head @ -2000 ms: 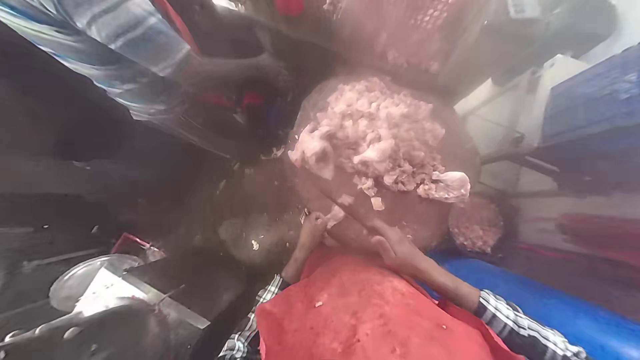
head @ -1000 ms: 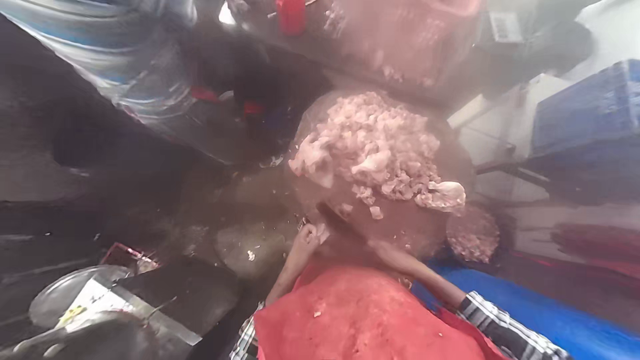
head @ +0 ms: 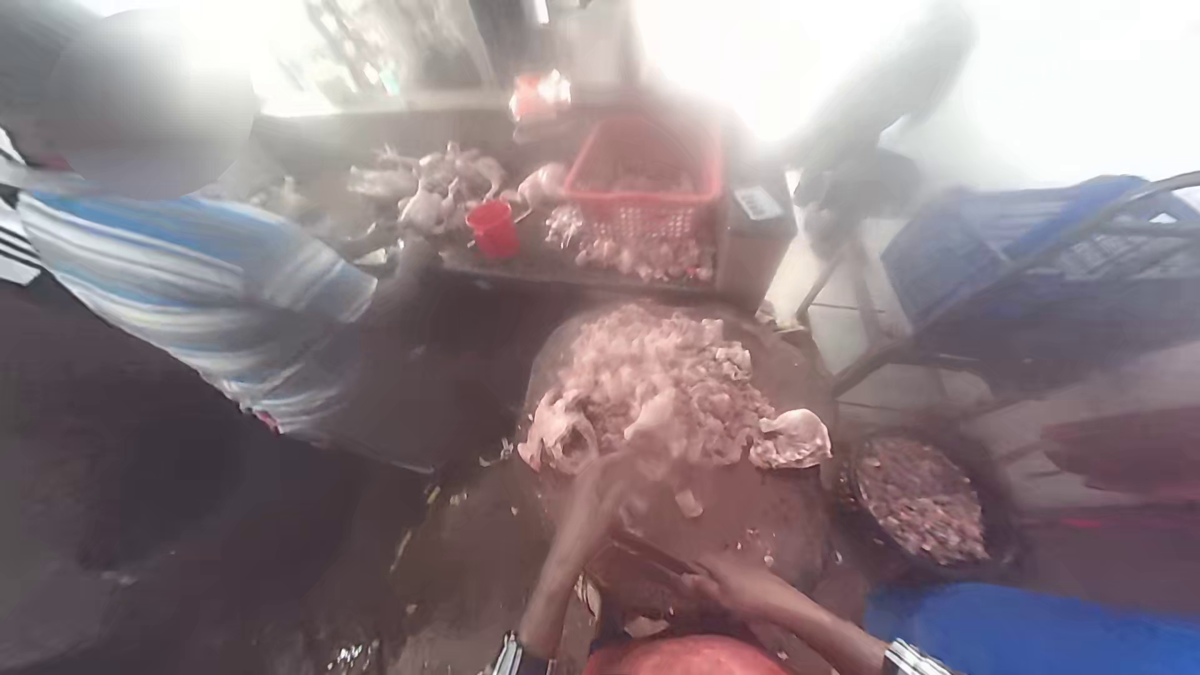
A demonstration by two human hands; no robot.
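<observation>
A large heap of cut raw chicken pieces (head: pixel 656 384) covers the far part of a round chopping block (head: pixel 741 525). My left hand (head: pixel 614 473) reaches to the near edge of the heap; it is blurred, and whether its fingers have closed on a piece cannot be told. My right hand (head: pixel 717 577) grips a knife (head: pixel 652 551), its dark blade pointing left over the near part of the block. A larger chicken piece (head: pixel 792 439) lies at the block's right edge, and a small piece (head: pixel 689 503) lies between the heap and the knife.
Behind the block, a table (head: pixel 525 281) holds chicken carcasses (head: pixel 450 183), a red mug (head: pixel 493 230) and a red plastic basket (head: pixel 647 169). A person in a striped shirt (head: pixel 216 291) is at left. At right are a tub of chopped pieces (head: pixel 923 497) and a blue crate (head: pixel 1031 272).
My left hand has moved forward from near the apron to the heap. The view has tilted up, showing more of the back table.
</observation>
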